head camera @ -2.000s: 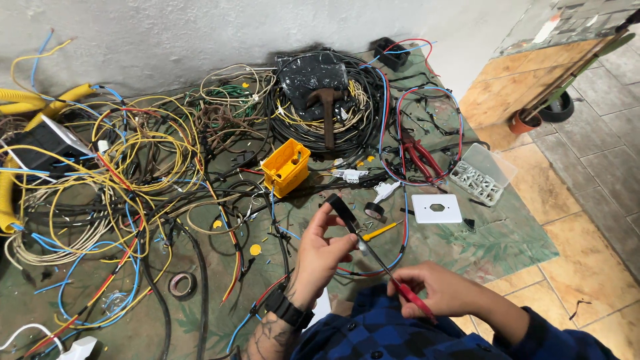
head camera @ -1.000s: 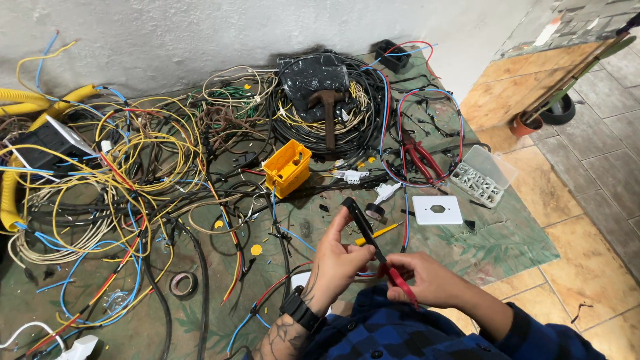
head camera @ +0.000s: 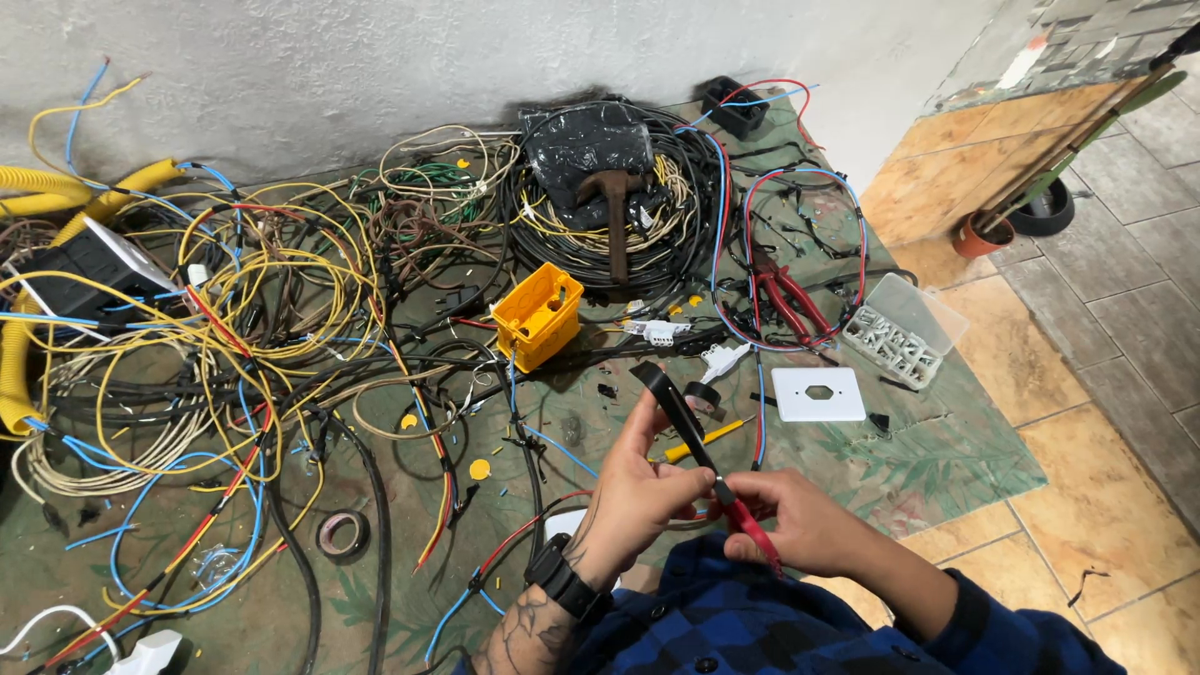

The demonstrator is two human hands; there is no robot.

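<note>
My left hand [head camera: 647, 483], with a black watch at its wrist, holds the black part of a slim tool with a red handle [head camera: 694, 436], its index finger stretched along the underside. My right hand [head camera: 783, 520] grips the red handle end close to my body; the tool's exact kind cannot be told. Just beyond the hands lie a yellow-handled screwdriver [head camera: 708, 441] and a roll of black tape [head camera: 701, 397]. A white outlet cover plate [head camera: 817, 394] lies to the right. The yellow electrical box [head camera: 539, 319] stands farther back, left of the hands.
Tangled wires [head camera: 281, 309] and yellow corrugated conduit [head camera: 19, 366] cover the left side. A hammer [head camera: 616, 225] rests on a cable coil [head camera: 525, 239] by the wall. Red-handled pliers [head camera: 787, 300], an open box of small fittings [head camera: 895, 342] and another tape roll [head camera: 343, 535] lie around.
The tool has turned in my hands and its black part now shows more fully. My hands stay close together near my body.
</note>
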